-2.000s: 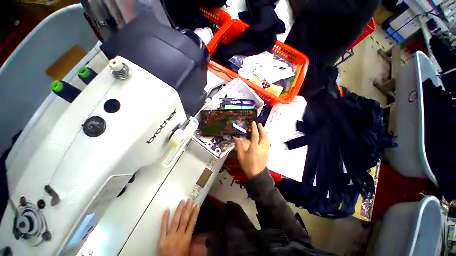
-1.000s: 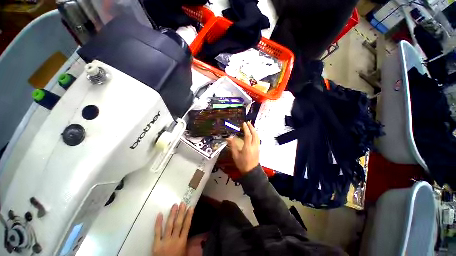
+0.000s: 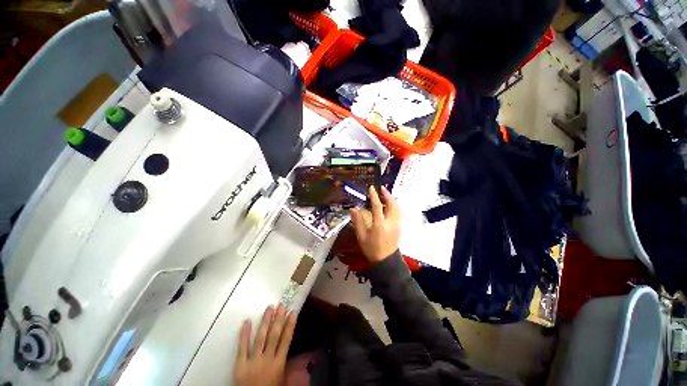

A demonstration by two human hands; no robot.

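A smartphone (image 3: 324, 185) with a lit, brownish screen lies on the white accessory tray (image 3: 307, 226), over small items and pens. My right hand (image 3: 378, 226) is at the phone's lower right edge, fingers bent, fingertips at or just over the screen's right end; it does not grip the phone. My left hand (image 3: 265, 348) lies flat with fingers apart on the white sewing machine table (image 3: 248, 301), holding nothing. Its wrist is cut off by the bottom edge. The white machine head (image 3: 188, 166) marked "brother" stands left of the phone.
An orange plastic basket (image 3: 444, 113) with dark cloth and white pieces is behind the tray. A white paper sheet (image 3: 425, 234) lies right of it, then heaped dark fabric strips (image 3: 512, 226). Green-topped thread cones (image 3: 90, 142) stand behind the head. Pale bins (image 3: 614, 181) are at the right.
The camera view has shifted slightly back and forth. My right hand stays by the phone's right end with small finger movements. My left hand has stayed on the table.
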